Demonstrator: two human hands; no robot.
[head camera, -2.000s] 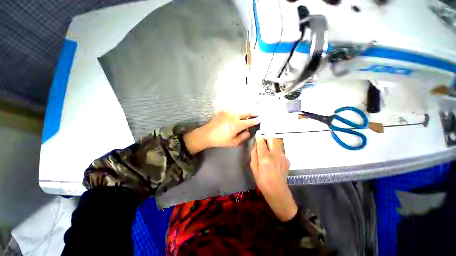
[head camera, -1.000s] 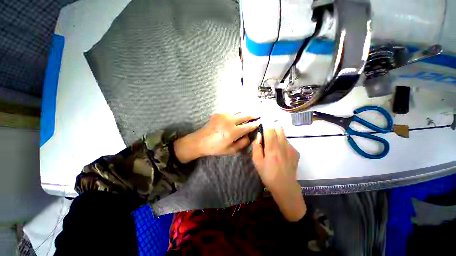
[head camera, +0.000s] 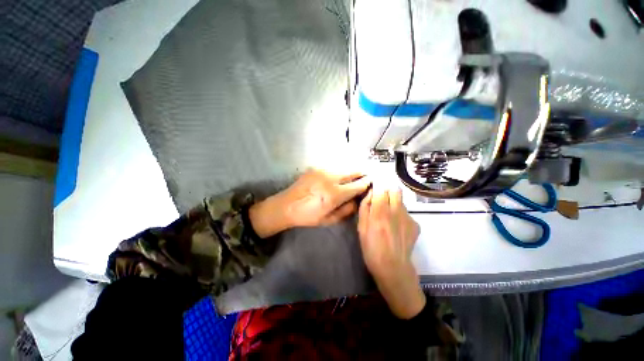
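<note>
A grey fabric panel lies flat left of the needle area, its lower end hanging over the table's front edge. My left hand lies on the panel, fingertips at its right edge just below the presser foot area. My right hand is beside it, its fingertips pinching the panel's edge close to my left fingertips. The sewing machine stands at the upper right, its curved metal guard in front of the head. Bright lamp glare washes out the cloth near the needle.
Blue-handled scissors lie right of the needle, blades mostly hidden behind the guard. A small brown piece is beside them. A measuring strip runs along the front edge. Grey cloth lies below the table. Blue tape marks the left corner.
The view has shifted, so the machine head and scissors sit lower in the picture, and the guard covers more of the scissors. Both hands keep nearly the same place on the panel's edge.
</note>
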